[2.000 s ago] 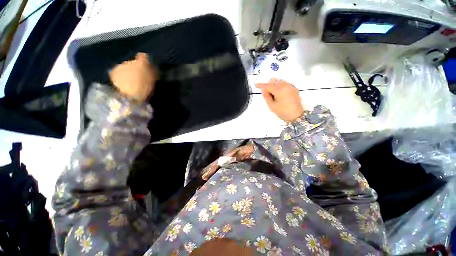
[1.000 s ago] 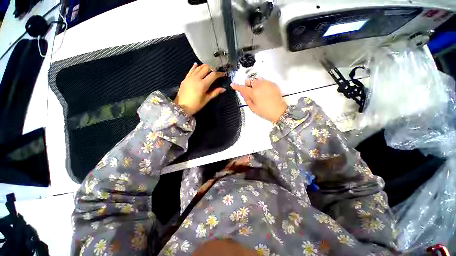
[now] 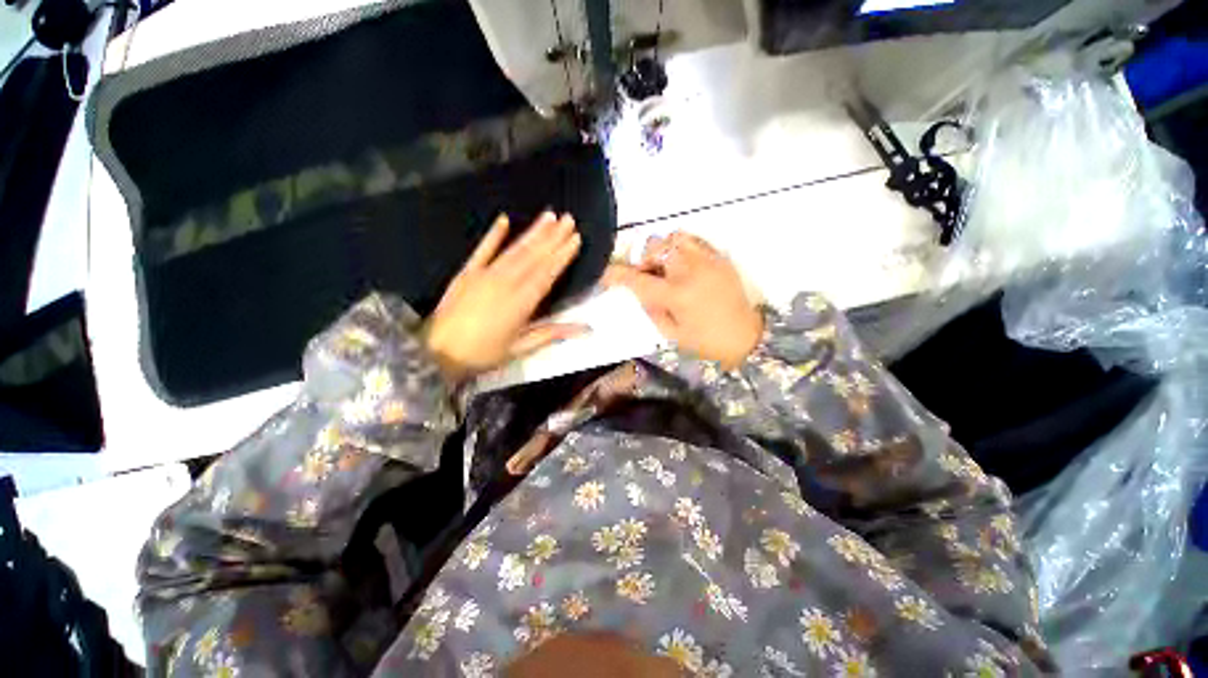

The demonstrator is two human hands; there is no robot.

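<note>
The black mesh panel [image 3: 305, 278] with rounded corners lies on the white machine table, a camouflage green band running across it. Its right edge is at the needle area [image 3: 592, 126] under the machine head. My left hand [image 3: 506, 294] lies flat on the panel's lower right part, fingers spread. My right hand [image 3: 692, 294] is at the panel's lower right corner, fingers bent and fingertips at the edge. Whether its fingers pinch the edge is not clear.
Dark thread snips [image 3: 917, 172] lie right of the needle. A crumpled clear plastic bag [image 3: 1100, 239] is at the right. The machine's control panel [image 3: 901, 19] is at the top. A dark cut piece [image 3: 50, 378] lies at the left, and a dark heap [image 3: 47, 583] at the lower left.
The panel first moved under the machine head and its band now appears higher and turned. Both hands have moved from near the needle down towards the panel's lower right corner.
</note>
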